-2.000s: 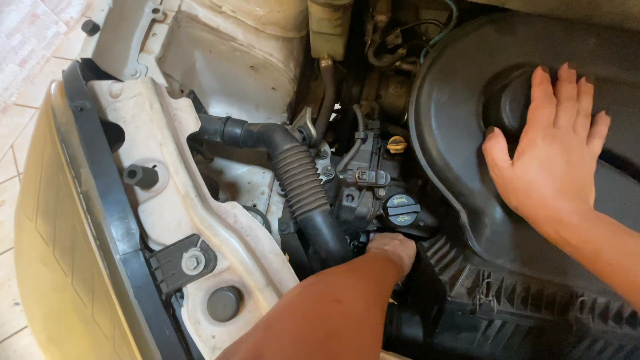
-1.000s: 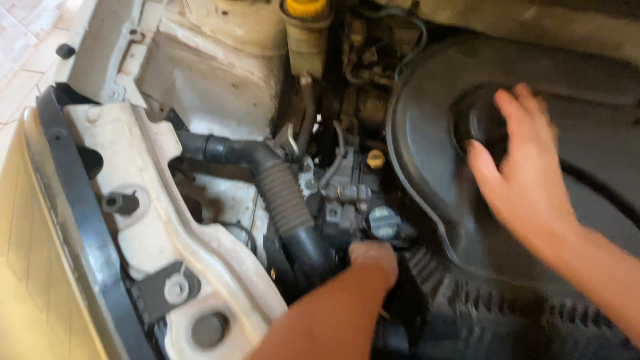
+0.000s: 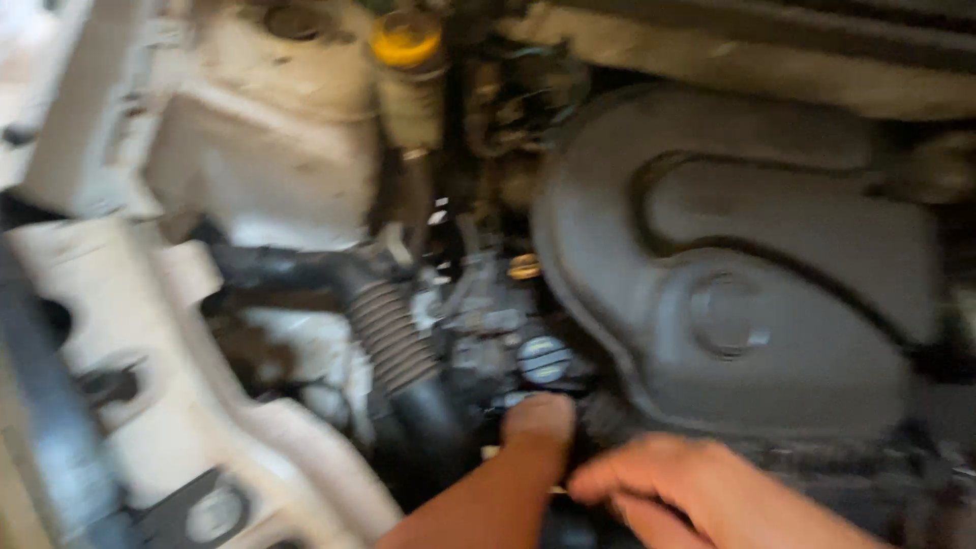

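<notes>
My left hand (image 3: 538, 424) reaches down into the engine bay just below the oil filler cap (image 3: 544, 359); its fingers are hidden, so what they touch cannot be seen. My right hand (image 3: 671, 484) hovers over the front edge of the engine, beside my left wrist, fingers bent and pointing left; its grip is unclear in the blur. Left of my left hand runs a ribbed black air hose (image 3: 390, 334). The orange dipstick handle (image 3: 524, 267) stands behind the cap. A large black plastic engine cover (image 3: 778, 343) lies to the right.
The pale front body panel (image 3: 191, 366) and headlight edge border the bay at left. A reservoir with a yellow cap (image 3: 406, 40) stands at the back. A black bracket with a bolt (image 3: 217, 512) sits at the lower left.
My right hand has left the round raised part of the engine cover and come down and left, near my left wrist. My left hand stays below the filler cap. The view has shifted.
</notes>
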